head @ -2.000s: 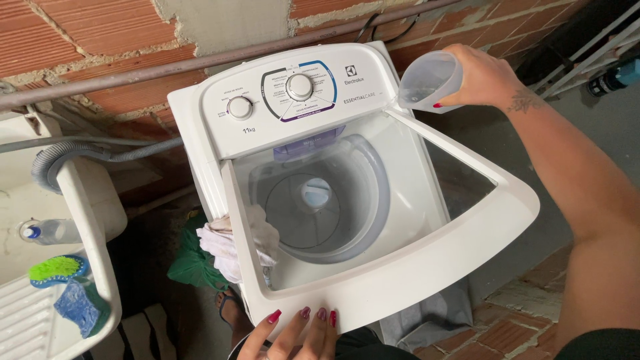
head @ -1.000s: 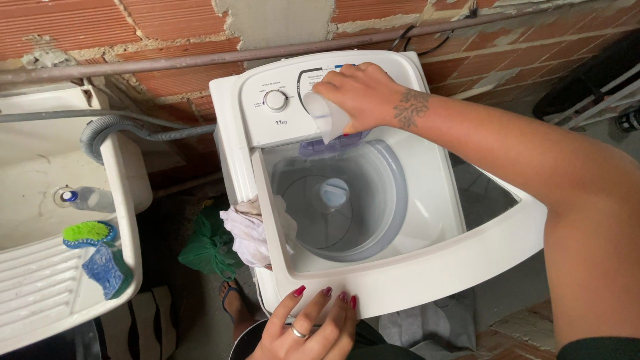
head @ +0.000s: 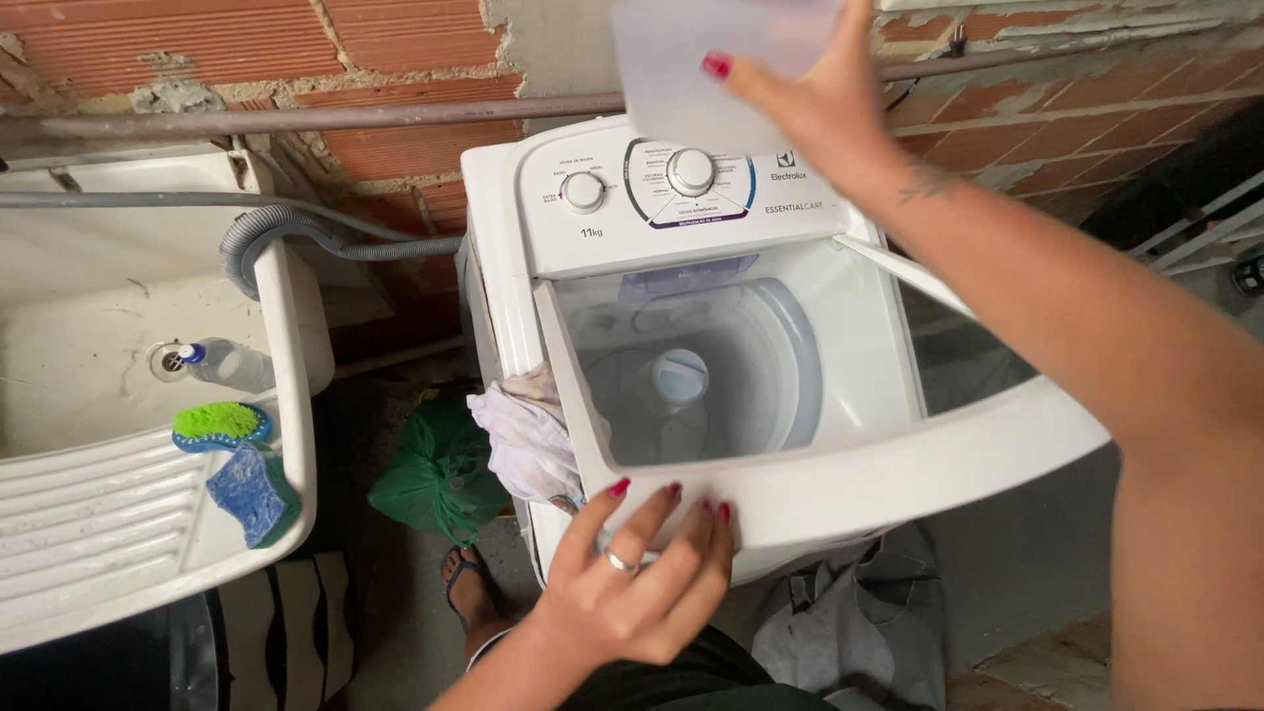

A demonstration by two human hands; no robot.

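Note:
A top-loading washing machine (head: pixel 844 326) stands in the middle, its framed glass lid (head: pixel 869 469) partly raised. My left hand (head: pixel 642 573) rests its fingertips on the lid's front rim. Above the control panel (head: pixel 622 202), my right hand (head: pixel 820 99) grips a translucent plastic container (head: pixel 711 79), blurred and partly cut off by the top edge. Through the lid the tub (head: pixel 736 395) shows, with a pale blue agitator cap (head: pixel 681 376) at its middle. Light crumpled cloth (head: pixel 528 434) hangs at the machine's left rim, beside the lid.
A laundry sink (head: pixel 296 395) at the left holds a plastic bottle (head: pixel 232 365), a green-bristled brush (head: pixel 219 425) and a blue sponge (head: pixel 247 494). A grey hose (head: pixel 267 232) runs into it. A green bag (head: pixel 439 469) and grey fabric (head: pixel 859 632) lie on the floor.
My right hand with the container has moved from the panel's right end, leftward across the panel, and is now raised over its back edge. My left hand stays at the lid's front rim.

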